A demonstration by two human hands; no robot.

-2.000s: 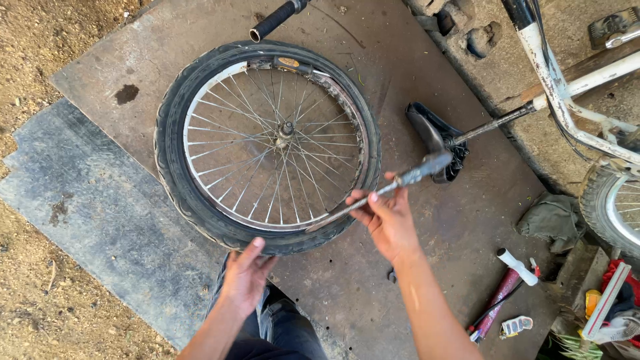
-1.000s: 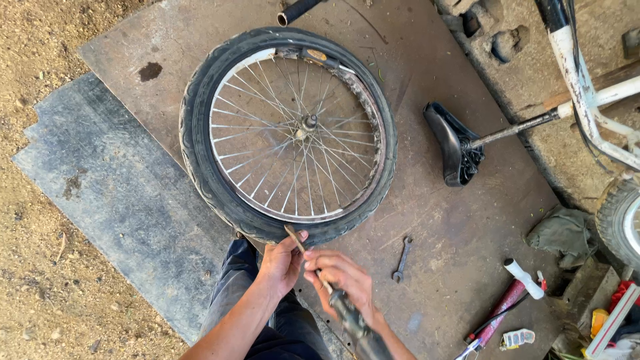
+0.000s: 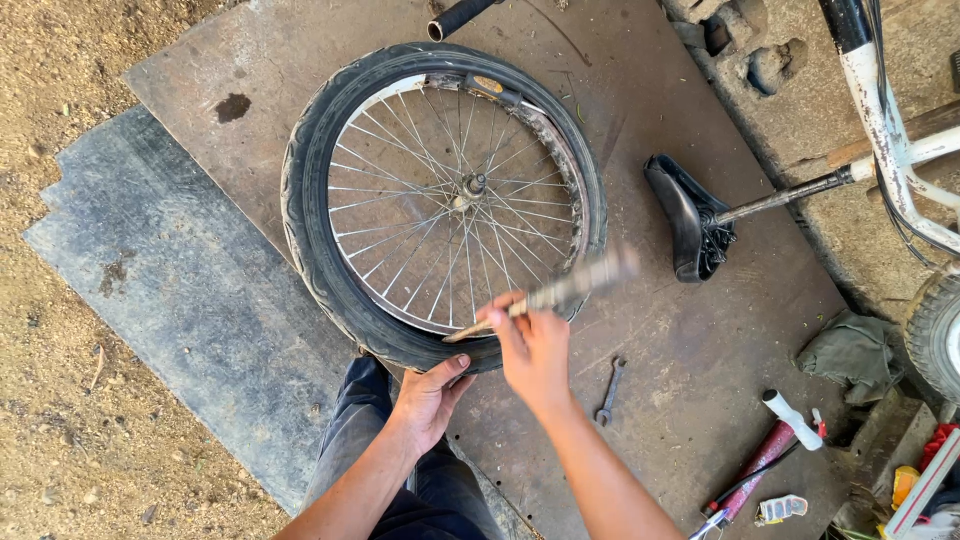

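A spoked bicycle wheel point(image 3: 471, 196) lies on a flat brown board, its black tire point(image 3: 319, 247) around the rim. A yellow-orange patch box or label shows at the top of the rim. My left hand point(image 3: 429, 401) grips the tire's near edge, thumb on top. In my right hand point(image 3: 529, 349) is a long thin metal tool point(image 3: 574, 285) with a motion-blurred thick end pointing up and right. Its narrow tip lies at the gap between rim and tire, just above my left thumb. The tool's exact kind cannot be told.
A wrench point(image 3: 610, 391) lies on the board point(image 3: 690, 360) to the right. Beyond it are a black bicycle saddle point(image 3: 679, 217), a white frame point(image 3: 881, 127), a dark cloth point(image 3: 851, 352) and a red hand pump point(image 3: 757, 465). A handlebar grip point(image 3: 461, 16) juts in at the top.
The tool's thick end pointed down and right a second ago; now it points up and right, its tip at the rim. My left hand stays at the tire's near edge.
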